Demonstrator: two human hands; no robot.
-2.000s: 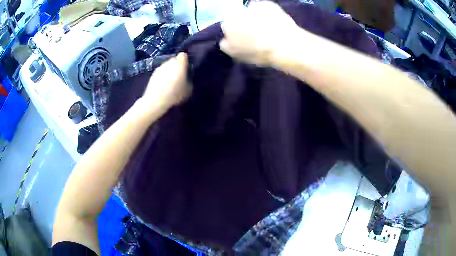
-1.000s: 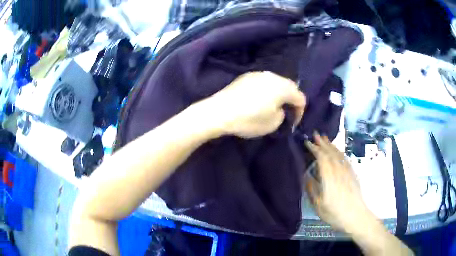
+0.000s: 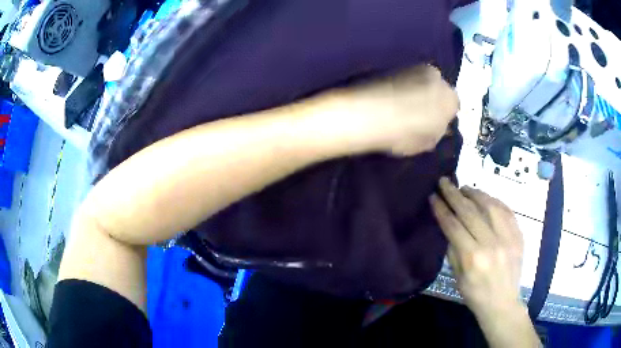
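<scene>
The dark purple lining (image 3: 293,54) spreads over the table in front of me, with fuzzy plaid shell cloth (image 3: 146,75) along its left edge. My left hand (image 3: 422,109) is blurred and closed on the lining near its right edge. My right hand (image 3: 476,238) lies with fingers spread, its fingertips on the lining's right edge below my left hand. The presser foot and needle area (image 3: 496,136) is just right of my left hand, under the white machine head (image 3: 531,61). A thin light line runs along the lining's lower edge.
A dark purple strip (image 3: 550,238) and black scissors (image 3: 604,285) lie right of my right hand, with thread ends (image 3: 587,255) between them. A white box with a round fan grille (image 3: 57,28) stands at upper left. A blue bin (image 3: 184,292) is below the table.
The lining has shifted towards me, its lower part hanging over the table edge. My left hand has moved right and up; my right hand has moved slightly right. The machine head now shows clearly.
</scene>
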